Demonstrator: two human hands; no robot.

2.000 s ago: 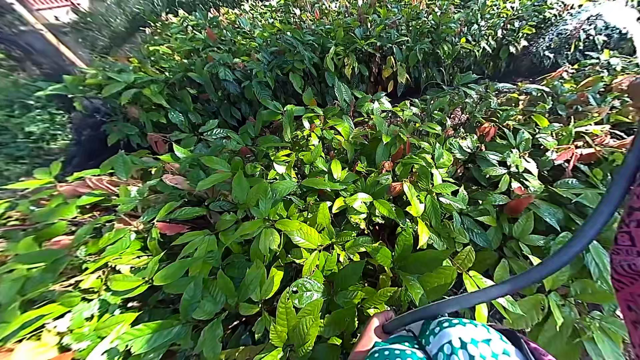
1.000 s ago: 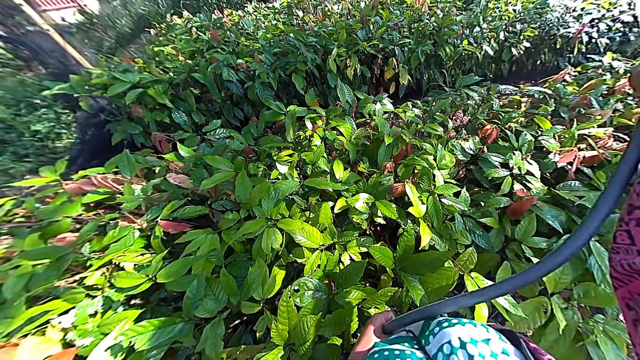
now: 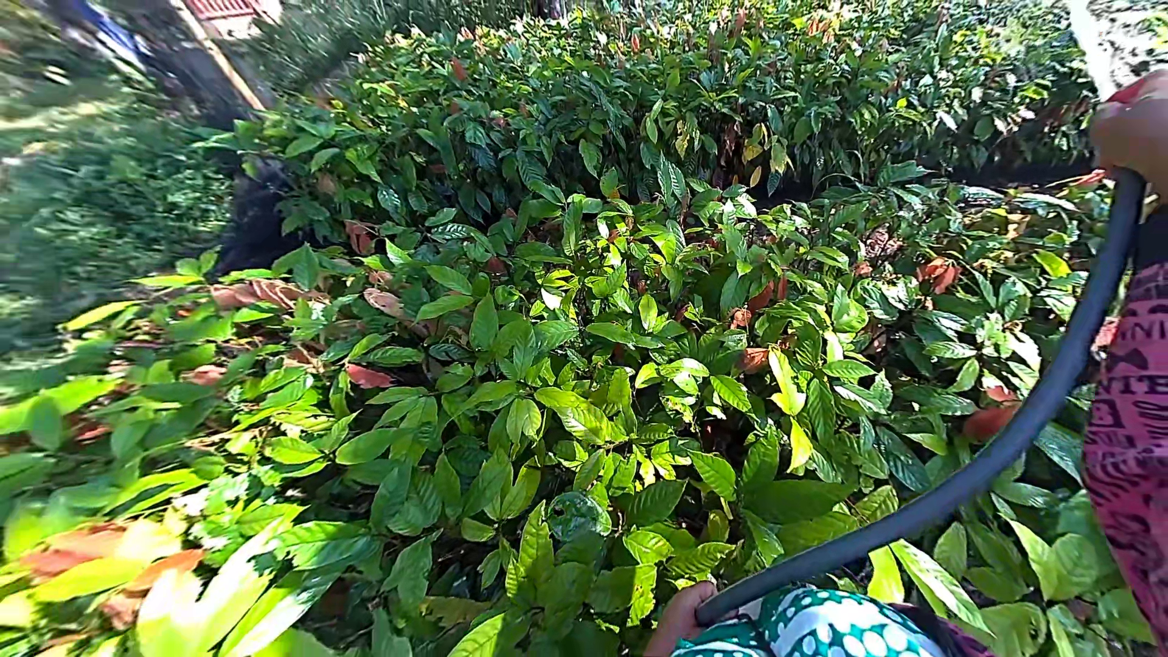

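Note:
A dark rubber hose [image 3: 949,493] curves from the bottom middle up to the right edge. Low in the view, my left hand [image 3: 680,620] is closed around its lower part, partly hidden by a green cloth with white dots [image 3: 839,630]. At the upper right edge, my right hand [image 3: 1131,132] grips the hose's upper end. A whitish spray of water [image 3: 1090,41] shows just above that hand. Below and ahead of both hands spread dense leafy seedlings [image 3: 584,411], some with reddish-brown leaves.
Another thick bed of seedlings [image 3: 675,100] stands farther back. Black sheeting [image 3: 260,214] edges the bed at the left, beside green ground cover [image 3: 119,201]. A slanted pole [image 3: 219,55] stands at the upper left. A pink patterned sleeve [image 3: 1131,411] is at the right.
My right hand, only at the very edge of the view before, now shows more fully at the upper right, with the hose's upper part. My left hand stays in place.

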